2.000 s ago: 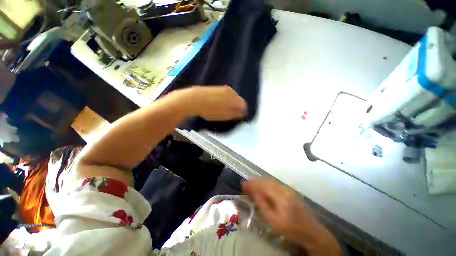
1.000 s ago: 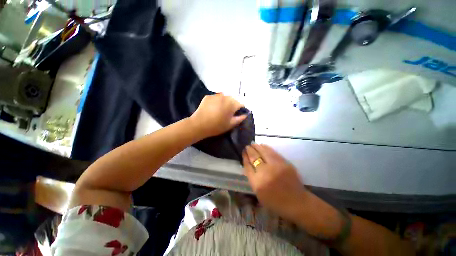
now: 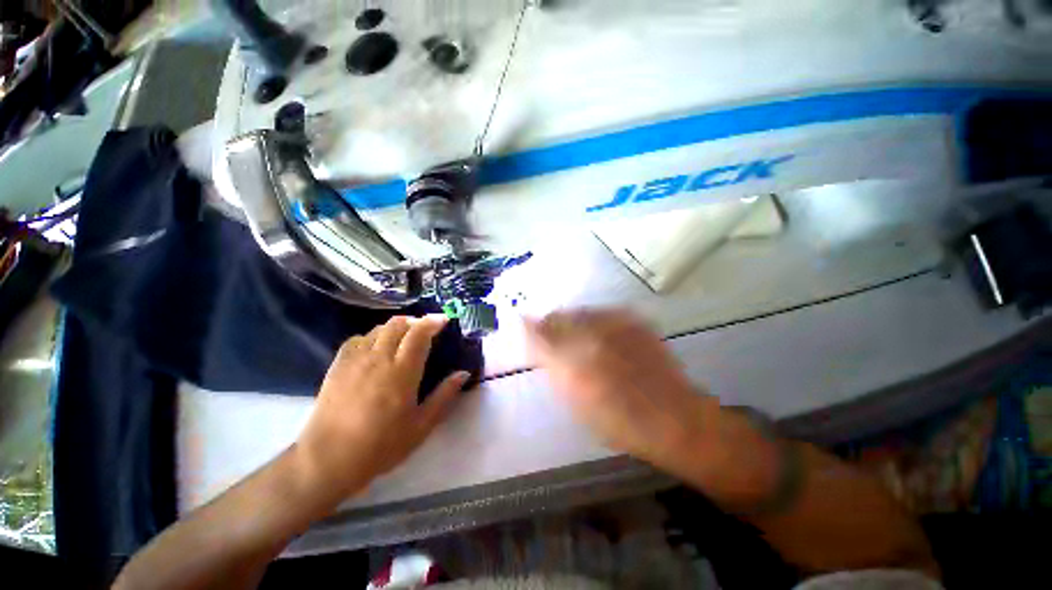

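A dark navy garment panel (image 3: 248, 305) lies left of the needle area, its right end under the machine head. My left hand (image 3: 375, 398) presses on the panel's right end, fingertips beside the thread tension dial (image 3: 476, 317). My right hand (image 3: 617, 380) is blurred, just right of the dial and over the white bed; whether it holds anything cannot be told. The presser foot and needle are hidden behind the head parts. The white lockstitch machine (image 3: 738, 133) has a blue stripe and "JACK" lettering.
Folded cream pieces (image 3: 692, 242) lie on the bed under the lettering. A large shiny take-up lever guard (image 3: 294, 225) stands left of the dial. The ribbed grey front edge (image 3: 519, 496) runs below my wrists. A dark object (image 3: 1001, 259) is at the far right.
The view has moved in close to the machine head. The panel's end has gone from between both hands near the front edge to under the head. My right hand has come away from it.
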